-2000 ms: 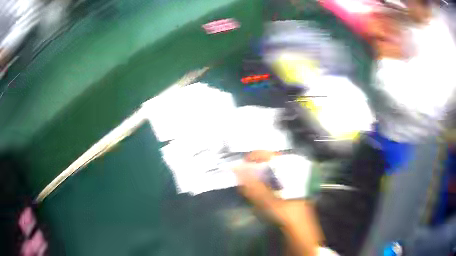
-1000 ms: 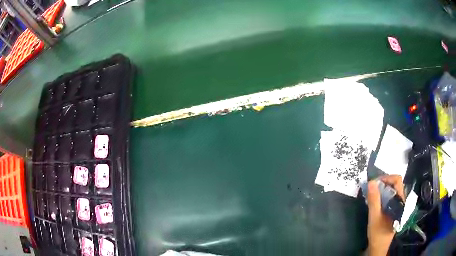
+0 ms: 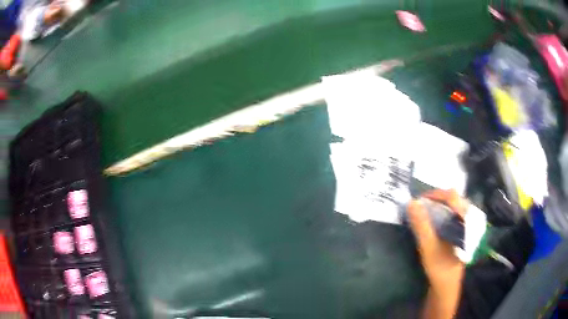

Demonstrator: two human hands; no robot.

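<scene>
My right hand [image 3: 439, 240] is at the right, with its fingers closed around a dark grey syringe [image 3: 443, 221]. White wrap [image 3: 474, 232] and a green cap [image 3: 484, 248] show at the syringe's rear. Its front end is near the lower right edge of the white paper with black dabs [image 3: 377, 180]; the tip is too blurred to tell. My left hand is not in view. A black blister tray [image 3: 115, 261] at the left holds several pink housings [image 3: 85, 239] in its pockets.
More white sheets [image 3: 373, 109] lie above and right of the dabbed one. A dark box with red light [image 3: 458, 96] and plastic bags [image 3: 517, 93] are at the right. A green conveyor belt [image 3: 218, 75] with a cream edge strip [image 3: 224, 128] carries a pink part [image 3: 410, 20].
The view has turned to the right, so the tray, papers and my right hand sit further left in it. The syringe is still in my right hand near the papers.
</scene>
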